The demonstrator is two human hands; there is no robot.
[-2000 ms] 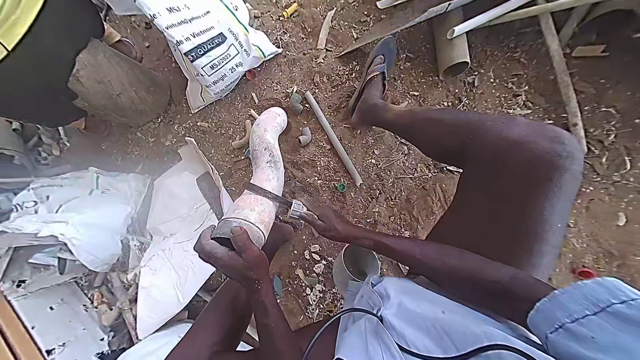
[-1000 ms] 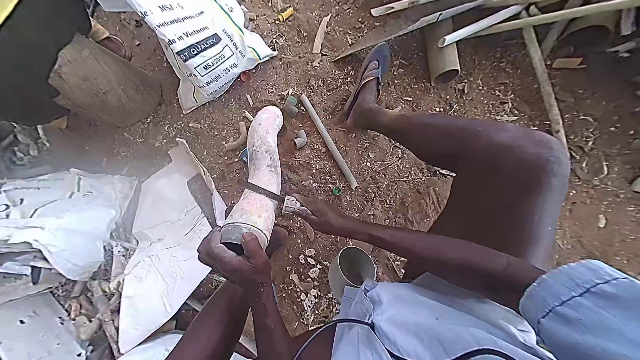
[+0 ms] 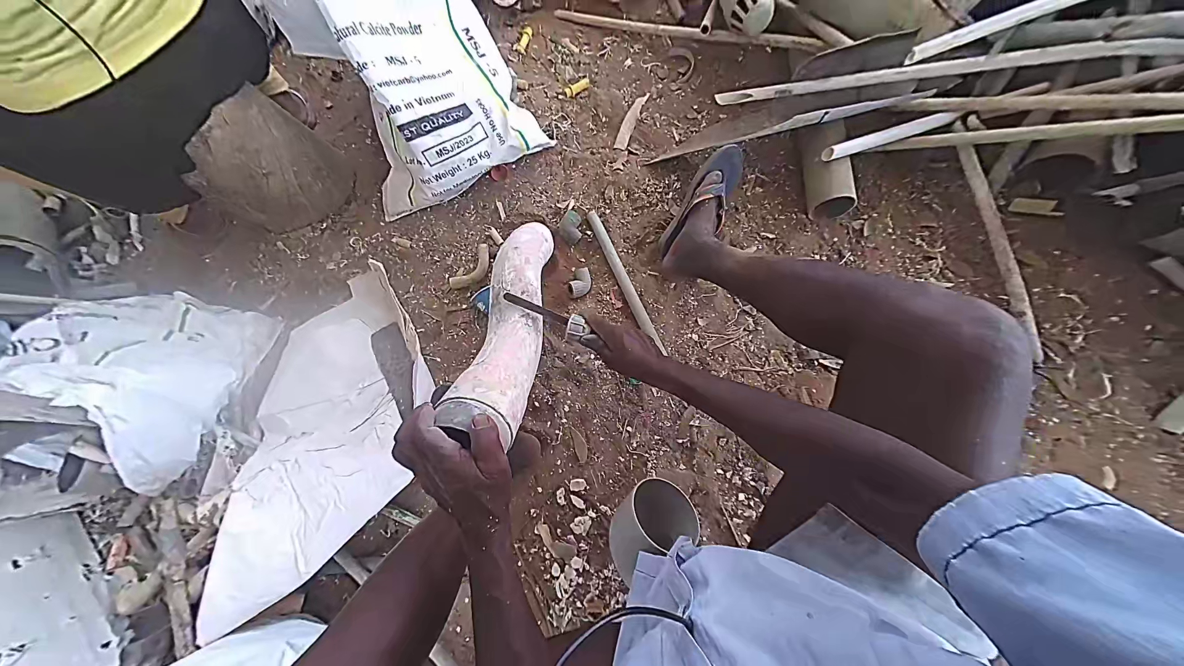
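A curved hollow piece (image 3: 509, 342), whitish with pink patches and perhaps a coated plastic pipe, points away from me. At its open near end my left hand (image 3: 467, 462) grips the rim, thumb on the edge. My right hand (image 3: 622, 344) holds a tool with a narrow dark blade (image 3: 536, 308) and a pale-banded handle. The blade lies across the upper middle of the curved piece; whether it is a knife or a rasp I cannot tell. Left of my left hand a flat dark blade-like piece (image 3: 393, 365) sticks up, its lower end hidden.
Beyond lie a printed white sack (image 3: 444, 111), a thin pipe (image 3: 626, 282) and small pipe elbows (image 3: 580, 283). Pipes and sticks (image 3: 962, 65) are heaped at the upper right. An open pipe section (image 3: 655, 523) stands by my lap. White sheeting (image 3: 314, 444) lies left; another person (image 3: 120, 111) is at the upper left.
My right hand and the blade have moved farther along the curved piece, away from my left hand. My left hand keeps its grip on the near end.
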